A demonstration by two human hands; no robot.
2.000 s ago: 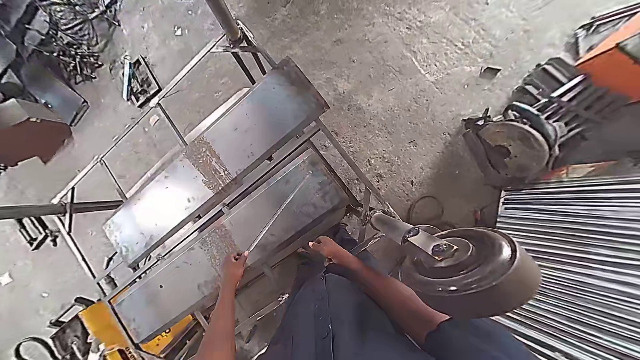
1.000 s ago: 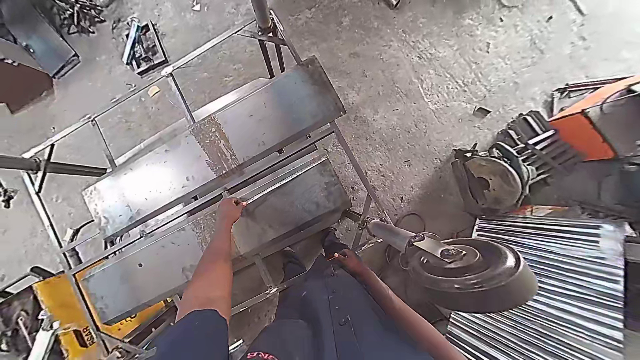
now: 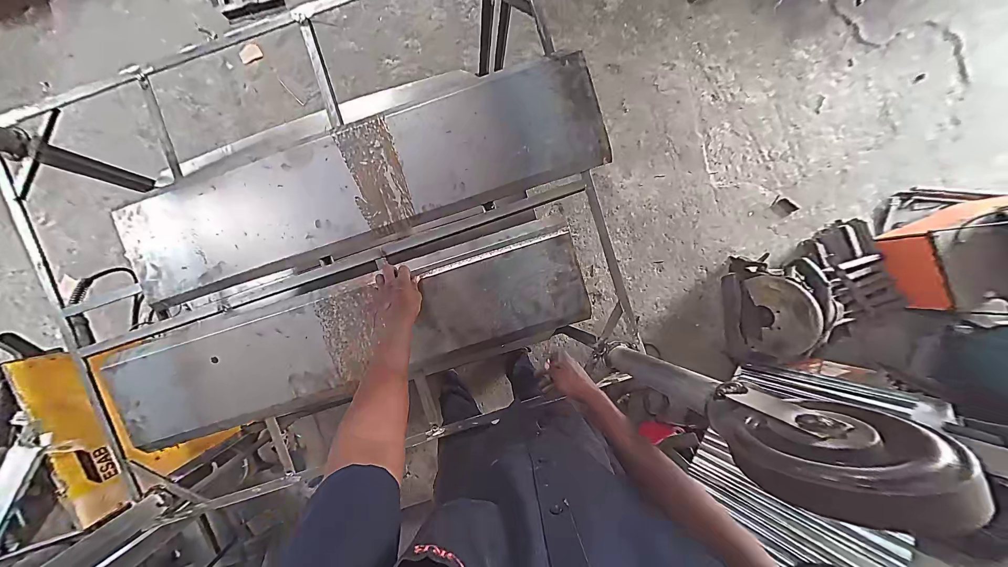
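Note:
My left hand is on the upper edge of the nearer sheet-metal panel, its fingers on one end of a thin metal strip with fine marks, which looks like a steel rule. The strip lies along that edge, to the right of the hand. A second sheet-metal panel rests beyond, parallel to the first; both have a rough brown band across the middle. My right hand is just off the nearer panel's lower right corner with curled fingers; whether it holds anything is unclear.
A welded steel frame surrounds the panels. At the right are a large caster wheel, a bundle of metal bars, a round-bladed machine and an orange case. A yellow ESAB machine stands at the lower left.
The strip ran diagonally across the nearer panel two seconds ago; now it lies along the upper edge. My left hand has moved up from the panel's middle part to that edge.

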